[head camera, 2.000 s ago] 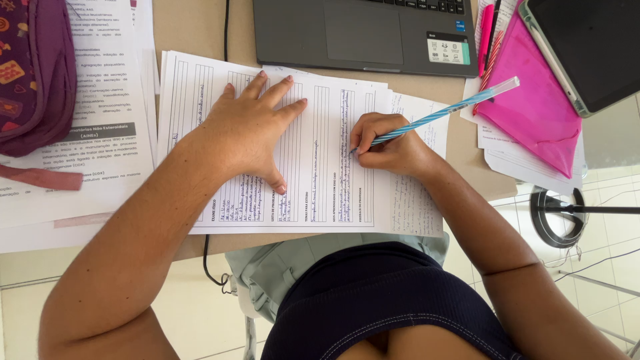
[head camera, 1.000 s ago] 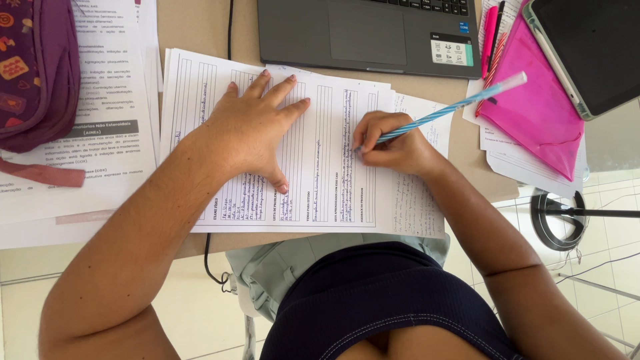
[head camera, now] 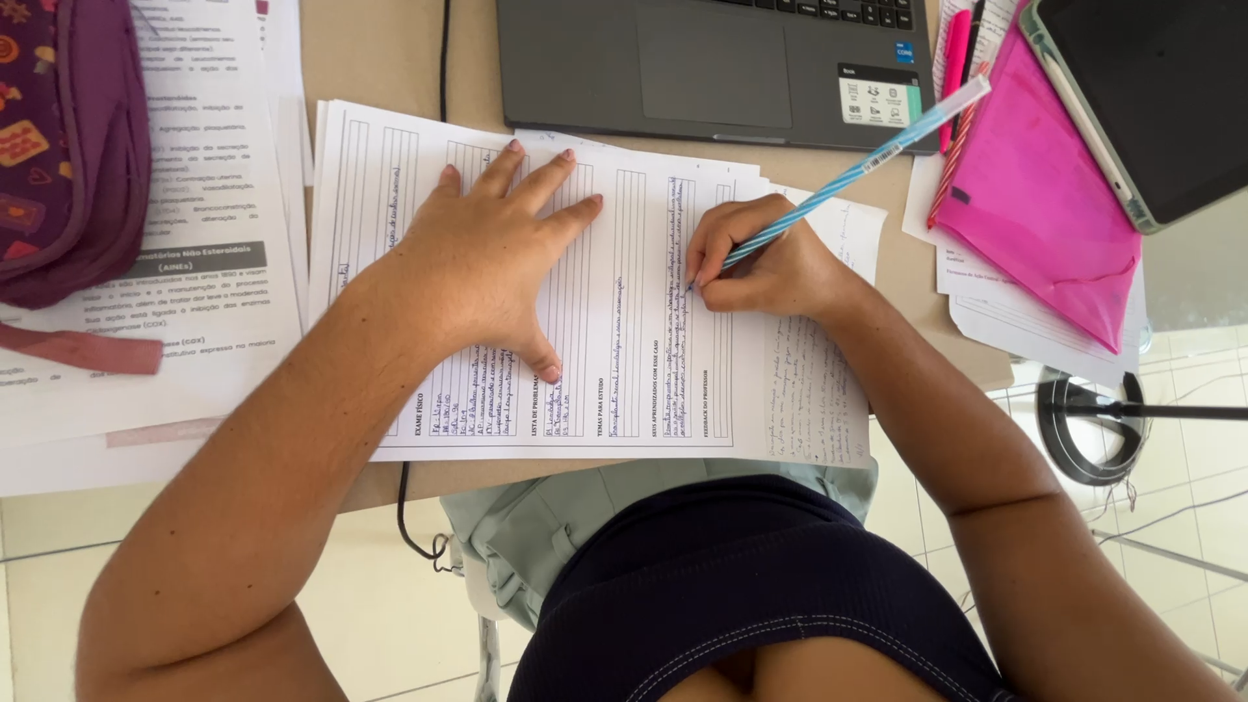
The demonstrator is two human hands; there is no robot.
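My left hand [head camera: 478, 253] lies flat with its fingers spread on a lined paper form [head camera: 604, 409], which is turned sideways and partly filled with blue handwriting. My right hand [head camera: 765, 258] grips a blue-and-white striped pen [head camera: 829, 187] with a clear end. The pen's tip meets the form near a written line, and its upper end slants toward the laptop. A second handwritten sheet [head camera: 863, 229] shows from under the form's right edge, partly beneath my right hand and wrist.
A laptop [head camera: 712, 78] stands beyond the form. On the left, a purple patterned fabric case [head camera: 107, 175] rests on printed sheets [head camera: 205, 370]. At right lie a pink plastic folder [head camera: 1033, 195], a pink pen [head camera: 955, 68], a red striped pencil [head camera: 951, 166] and a tablet [head camera: 1160, 97]. A black cable [head camera: 444, 58] runs behind.
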